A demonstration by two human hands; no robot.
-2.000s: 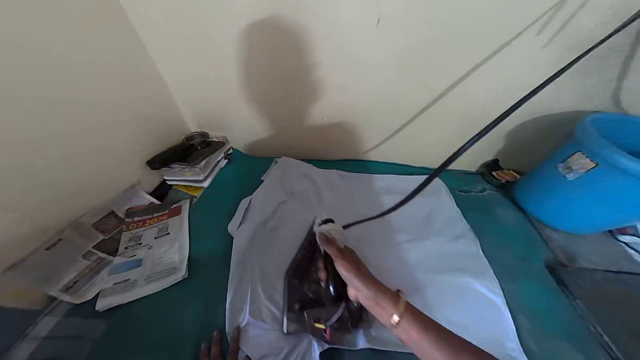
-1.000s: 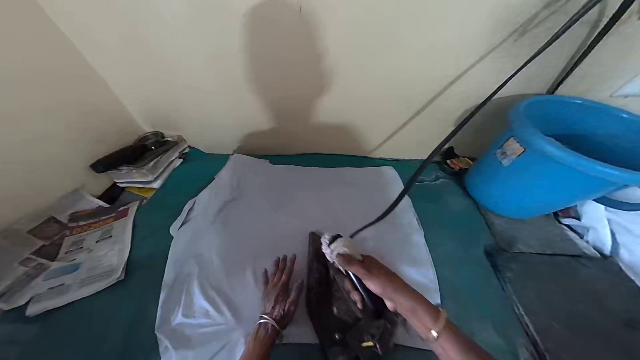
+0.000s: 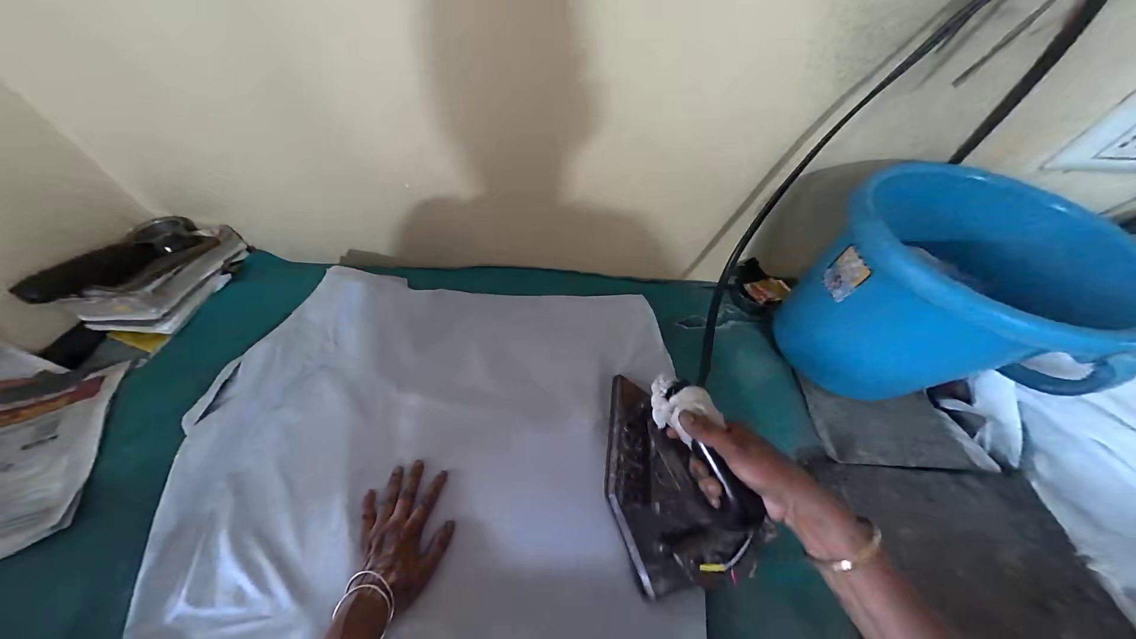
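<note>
A white cloth garment (image 3: pixel 497 382) lies spread over a green cloth cover (image 3: pixel 754 408). On the garment's lower middle, my left hand (image 3: pixel 404 532) rests flat, palm down with its fingers apart, holding nothing. My right hand (image 3: pixel 732 461) grips the handle of a dark, worn electric iron (image 3: pixel 643 497), which stands at the garment's right edge. White wrapping covers the handle's far end, where a black cord (image 3: pixel 754 222) leads up to the right. The iron's soleplate faces down and is hidden.
A blue plastic bucket (image 3: pixel 887 311) stands at the right, beside dark mats (image 3: pixel 941 532) and white cloth (image 3: pixel 1083 470). Stacked papers (image 3: pixel 169 297) with a dark brush-like object (image 3: pixel 80 271) on top sit at the back left. Newspaper (image 3: pixel 44 453) lies at the left edge.
The iron, held in my right hand, has moved right across the garment to its right edge. My left hand, at the lower edge two seconds ago, came onto the cloth. The view has shifted right.
</note>
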